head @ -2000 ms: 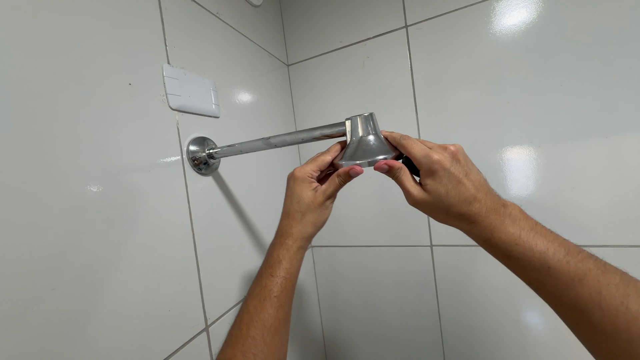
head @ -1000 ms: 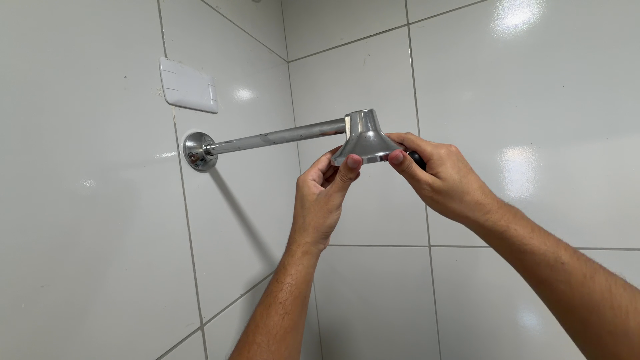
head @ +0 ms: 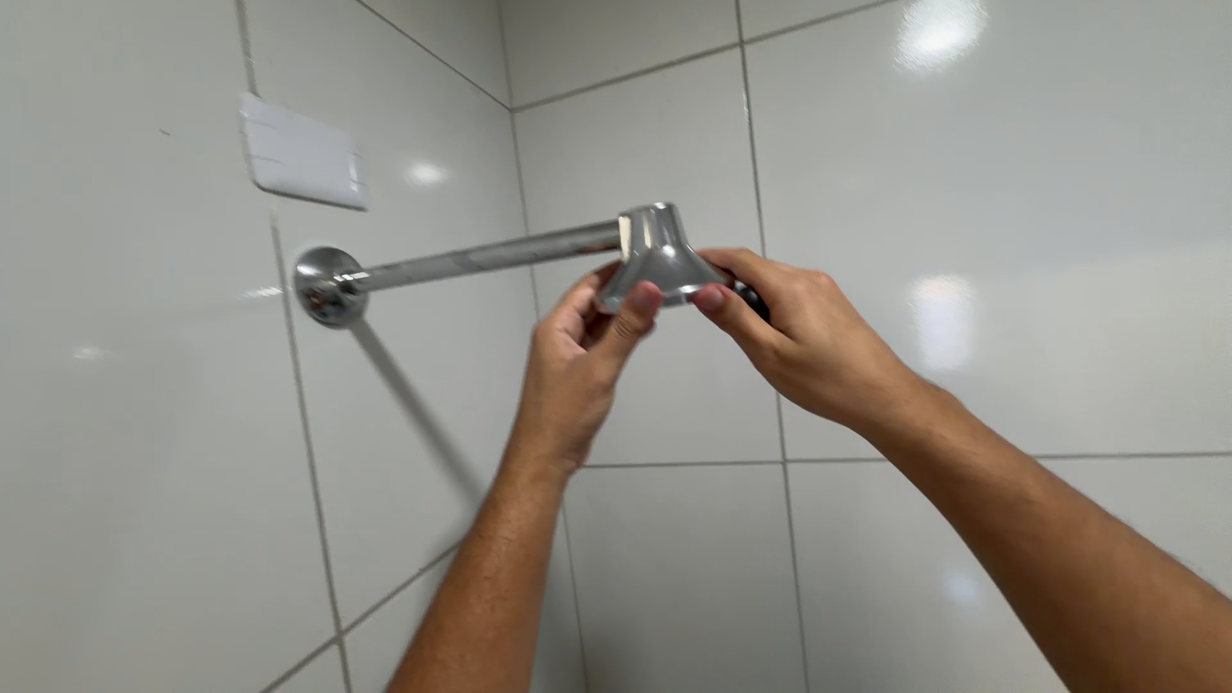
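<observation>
A chrome shower head (head: 662, 252) with a flared lower rim sits at the free end of a metal shower arm (head: 491, 255), which runs out from a round chrome wall flange (head: 330, 288). My left hand (head: 582, 366) grips the rim from the left, its thumb on the front and its fingers partly hidden behind. On the right side of the same rim, my right hand (head: 799, 332) has thumb and fingers closed on it. A small dark piece (head: 754, 300) shows between the fingers of my right hand; what it is cannot be told.
White glossy wall tiles (head: 654, 539) with grey joints meet in a corner behind the shower arm. A white rectangular cover plate (head: 303, 154) is on the left wall above the flange. The arm's shadow falls on that wall.
My left hand's grip has shifted on the rim, and its thumb is now more upright against the front. My right hand stays at the rim's right side.
</observation>
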